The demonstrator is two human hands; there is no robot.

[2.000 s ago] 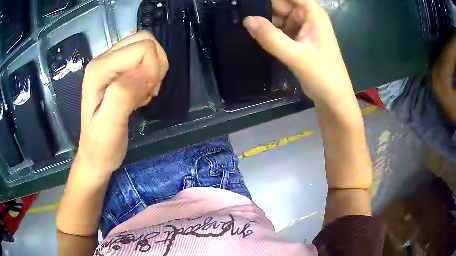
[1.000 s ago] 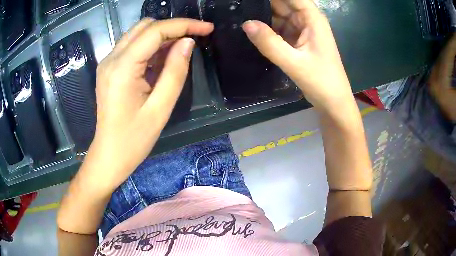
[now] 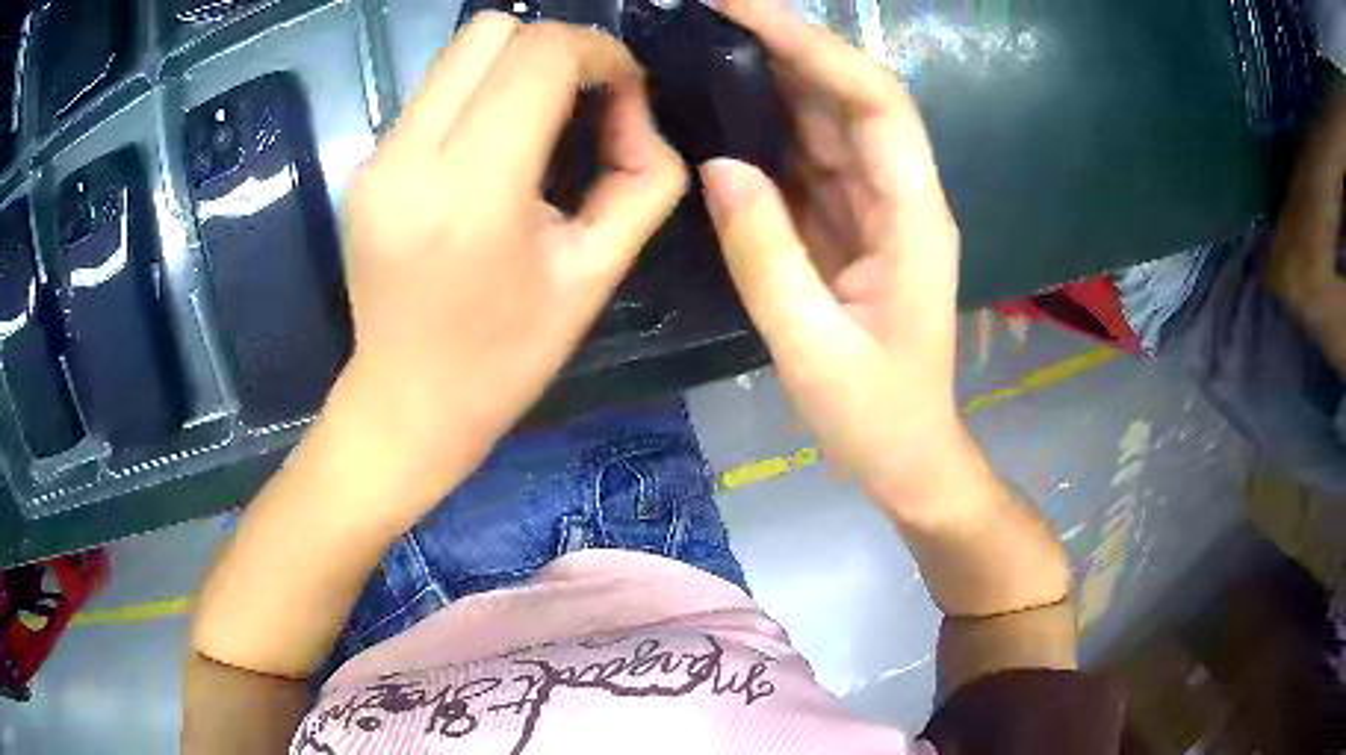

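A black phone case (image 3: pixel 719 92) is lifted and tilted above the clear blister tray (image 3: pixel 207 332), near the top centre. My right hand (image 3: pixel 849 236) holds it, with the fingers behind and the thumb at its lower edge. My left hand (image 3: pixel 495 221) is at the case's left side, thumb and index fingertips pinched together; whether they grip the case or something small is hidden. More black cases lie in the tray's pockets at the left, one (image 3: pixel 266 244) with its camera area upward.
The tray lies on a dark green bench (image 3: pixel 1092 148). Its front edge runs across above my jeans. Another person's arm (image 3: pixel 1311 192) is at the right edge. Red items (image 3: pixel 1089 313) show beyond the bench's edge. Dark stacked pieces (image 3: pixel 1281 59) are at the top right.
The case under my right hand has been lifted and tilted. My left hand has moved right to the case, its thumb and index finger closing together. The tray has shifted slightly right.
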